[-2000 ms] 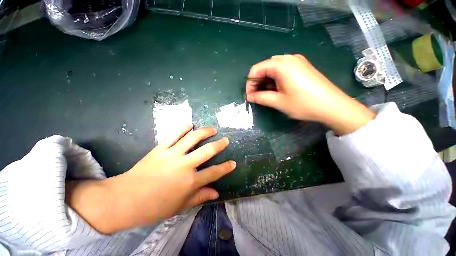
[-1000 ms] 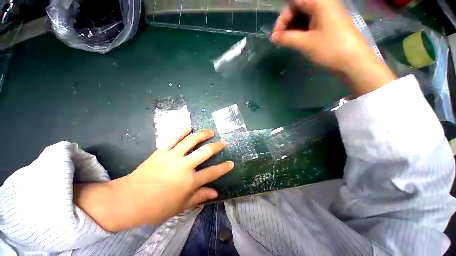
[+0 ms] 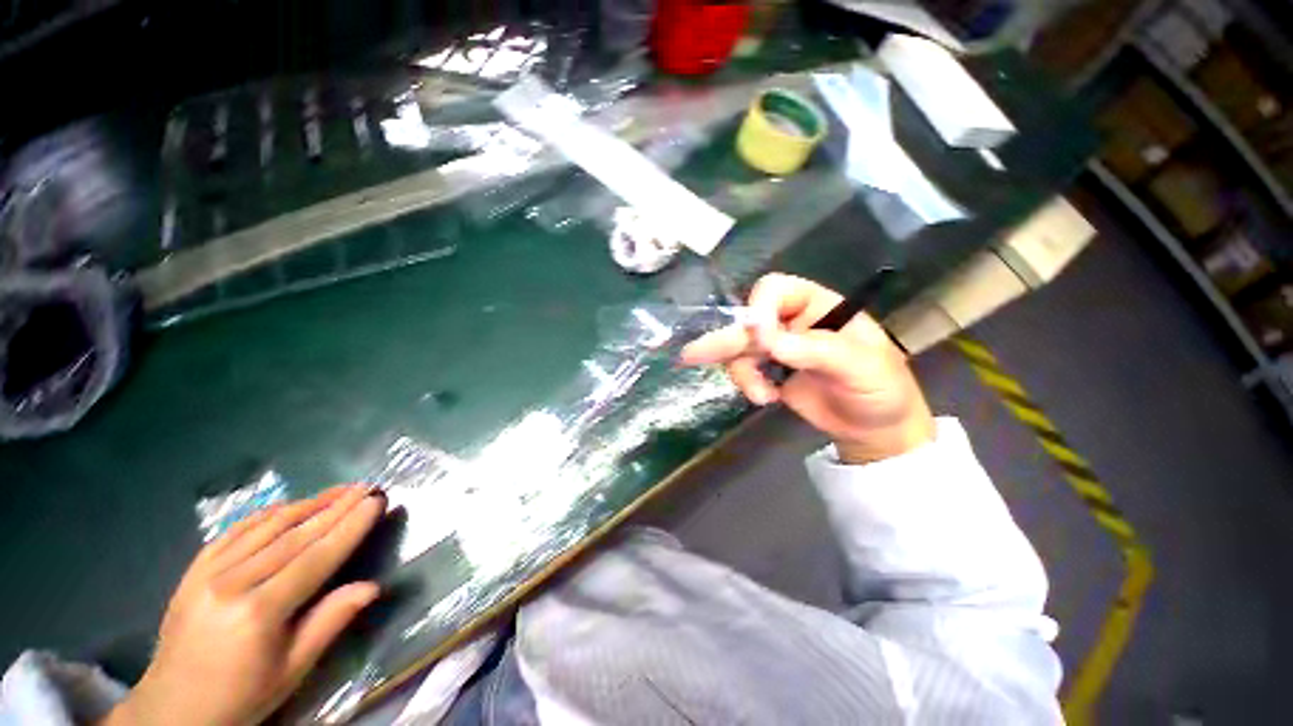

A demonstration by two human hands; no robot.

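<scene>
My left hand (image 3: 270,596) lies palm down on the dark-green bench at the lower left, fingers extended, holding nothing. A small white and blue patch (image 3: 238,504) lies just beyond its fingers. Shiny clear film (image 3: 532,489) spreads over the bench right of my left hand; glare hides its edges. My right hand (image 3: 830,362) is raised near the bench's front right edge, holding thin black tweezers (image 3: 857,301) that stick out behind the fingers. Thumb and index finger are close together; a faint clear film seems to be at the fingertips, but blur hides it.
A white strip (image 3: 624,170) and small clear tape roll (image 3: 641,241) lie behind my right hand. Farther back are a yellow-green tape roll (image 3: 780,132), red container (image 3: 698,36), blue-white strip (image 3: 891,163) and white box (image 3: 947,92). A lined bag (image 3: 114,348) stands left.
The view has swung right, showing floor and shelves. My right hand has moved from the bench's back to its front right edge. My left hand still lies flat; the white patches' arrangement looks different.
</scene>
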